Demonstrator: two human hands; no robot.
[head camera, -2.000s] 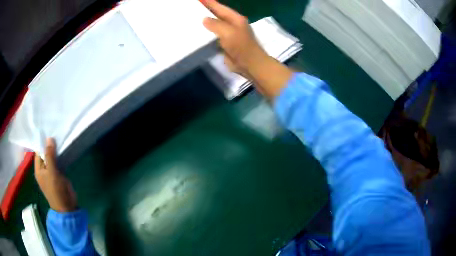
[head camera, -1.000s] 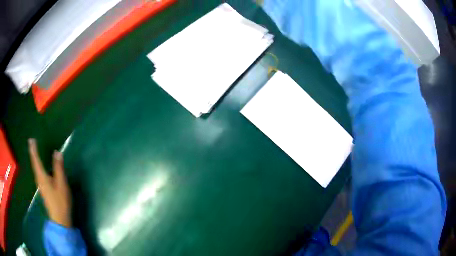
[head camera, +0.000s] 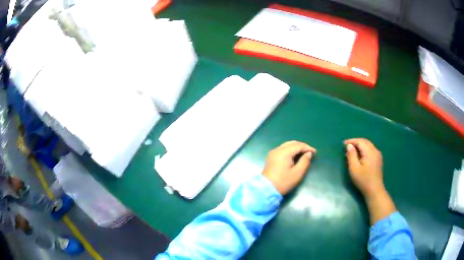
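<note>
My left hand (head camera: 289, 165) and my right hand (head camera: 364, 165) are over the green worktop (head camera: 305, 223), apart from each other. The fingers of both are curled in loosely, thumb near fingertips, and I see nothing in them. A long white stack of folded card inserts (head camera: 221, 134) with stepped ends lies left of my left hand, not touched. Beyond the hands, a flat pale bagged device (head camera: 305, 38) with a small dark mark lies on a red-orange tray (head camera: 364, 73), on the darker strip.
White boxes (head camera: 96, 111) are piled at the left. A clear bag (head camera: 91, 193) hangs beside the table edge. Another red-orange tray (head camera: 432, 101) at the right carries a white box with a sheet or sleeve on it. White papers (head camera: 458, 190) show at the right edge. People's feet show in the aisle.
The view has swung left from the paper piles to the card inserts and boxes. The box both hands held two seconds ago is let go. My hands are now close together, fingers curled in.
</note>
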